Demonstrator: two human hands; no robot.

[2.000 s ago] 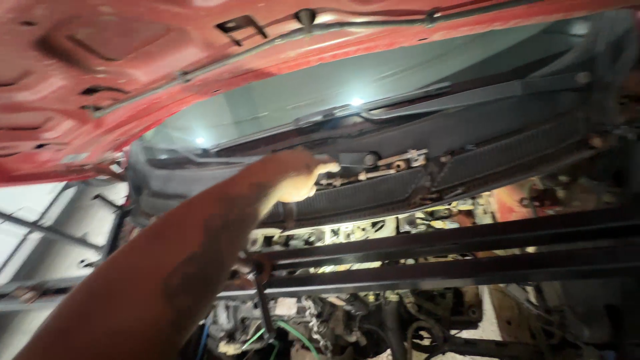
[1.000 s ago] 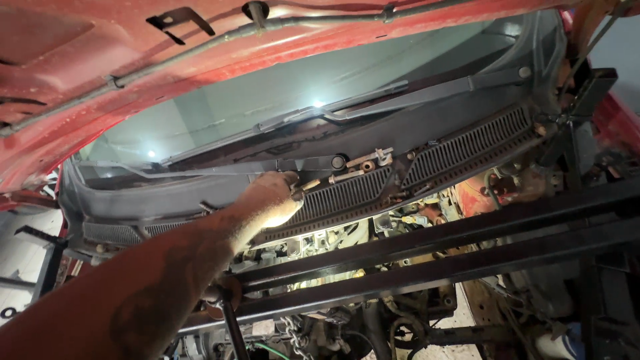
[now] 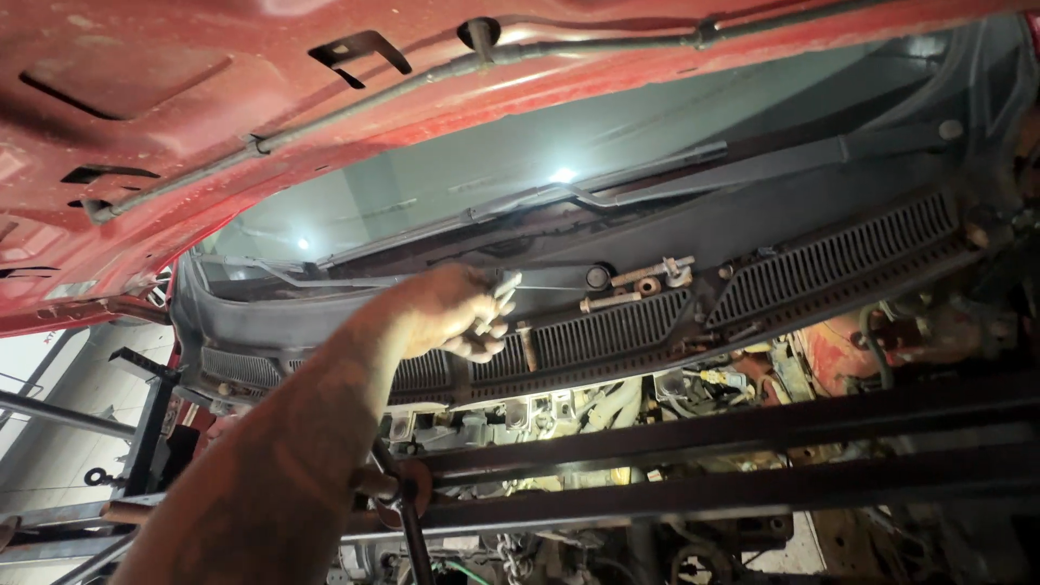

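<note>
My left hand (image 3: 467, 313) reaches in from the lower left over the black plastic cowl (image 3: 341, 321) below the windshield. Its fingers are curled around small metal pieces; a pale one, which looks like a bolt (image 3: 507, 284), sticks out at the top. Just right of the fingertips a rusty bolt (image 3: 529, 348) lies across the cowl grille (image 3: 609, 329). Farther right are another bolt (image 3: 611, 302), a rusty nut (image 3: 648, 286) and a long threaded bolt (image 3: 654, 270), beside the round wiper pivot cap (image 3: 599, 276). My right hand is out of view.
The raised red hood (image 3: 268, 73) hangs overhead. Wiper arms (image 3: 731, 172) cross the base of the windshield (image 3: 455, 179). Two dark metal bars (image 3: 691, 431) span the engine bay in front of the cowl, with a chain (image 3: 512, 556) hanging below. A metal stand (image 3: 150, 422) is at the left.
My left hand's fingers, bunched together on the cowl a second ago, are now turned more to view, with small metal pieces showing in them. The view has shifted.
</note>
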